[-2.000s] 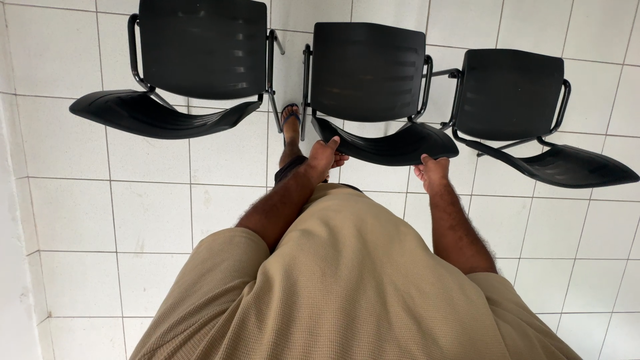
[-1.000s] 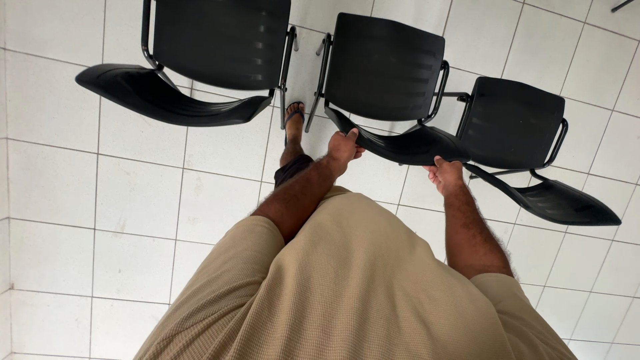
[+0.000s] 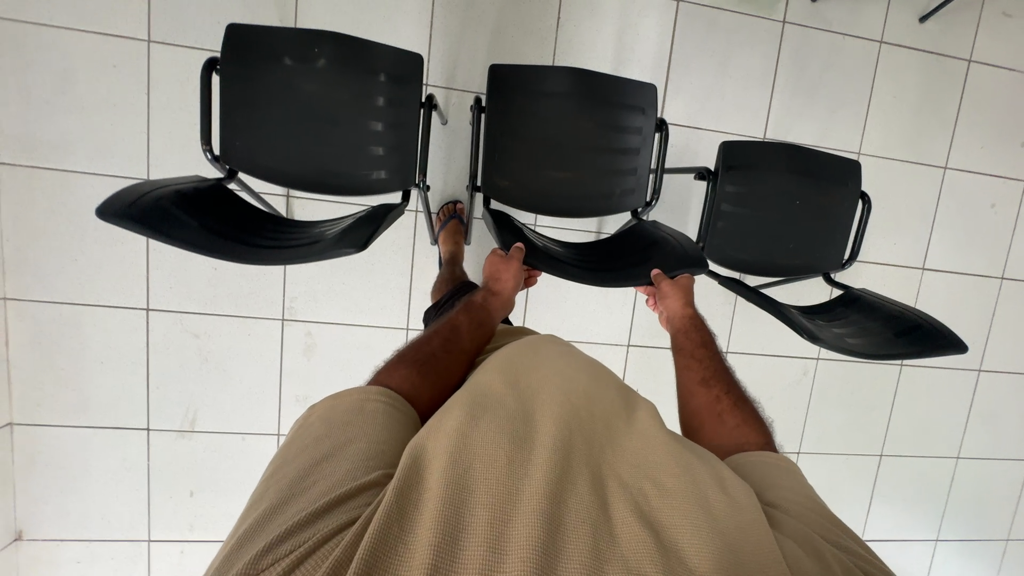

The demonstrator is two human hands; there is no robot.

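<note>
Three black plastic chairs with metal frames stand in a row, their backrests towards me. My left hand (image 3: pixel 510 274) grips the left part of the top edge of the middle chair's backrest (image 3: pixel 596 260), thumb on the near side of the rim. On the right end of that same edge my right hand (image 3: pixel 669 294) is closed, its fingers curled below. The seat of the middle chair (image 3: pixel 572 142) lies beyond the backrest. To the left is another chair (image 3: pixel 320 110), and to the right a third chair (image 3: pixel 784 208), whose backrest almost meets the middle one in view.
White floor tiles (image 3: pixel 344 368) with dark joints lie under the chairs. My foot in a sandal (image 3: pixel 451 218) is between the left and middle chairs. Dark metal legs (image 3: pixel 934 10) of something else show at the top right edge. A wall runs along the far left.
Both hands keep hold of the middle chair's backrest. The gap between the left and middle chairs looks wider than two seconds ago. The view has shifted and turned somewhat.
</note>
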